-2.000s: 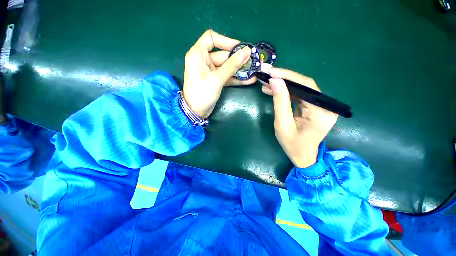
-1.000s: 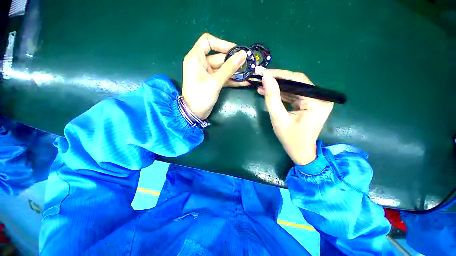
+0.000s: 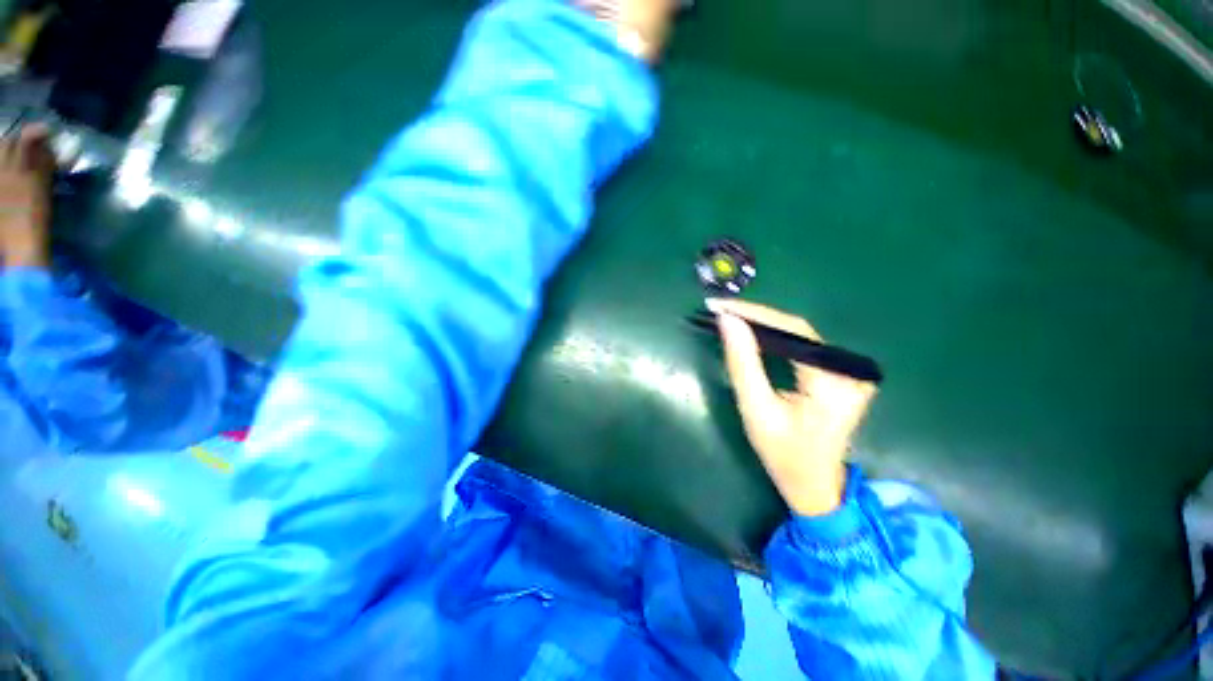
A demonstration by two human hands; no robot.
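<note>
A round circuit board assembly [image 3: 725, 268], a dark disc with pale spots at its rim and a yellowish centre, lies on the dark green mat [image 3: 905, 253]. My right hand [image 3: 802, 412] is just below it, fingers closed on slim black tweezers or a pen-shaped tool [image 3: 818, 355], whose thin tip points left below the disc. My left arm is stretched to the far side. My left hand [image 3: 644, 21] is cut off by the top edge, with only the wrist area showing; its fingers and anything in them are out of the picture.
Another small dark disc [image 3: 1097, 129] with a thin pale wire loop lies at the far right. At the left are a person's hand [image 3: 23, 193] and blue sleeve, and a white strip [image 3: 146, 146]. Part of a pale box [image 3: 1200, 532] shows at the right edge.
My left hand has left the near disc and reached far forward; the disc it held is out of sight. My right hand still holds the black tool. The view has shifted, showing more at both sides.
</note>
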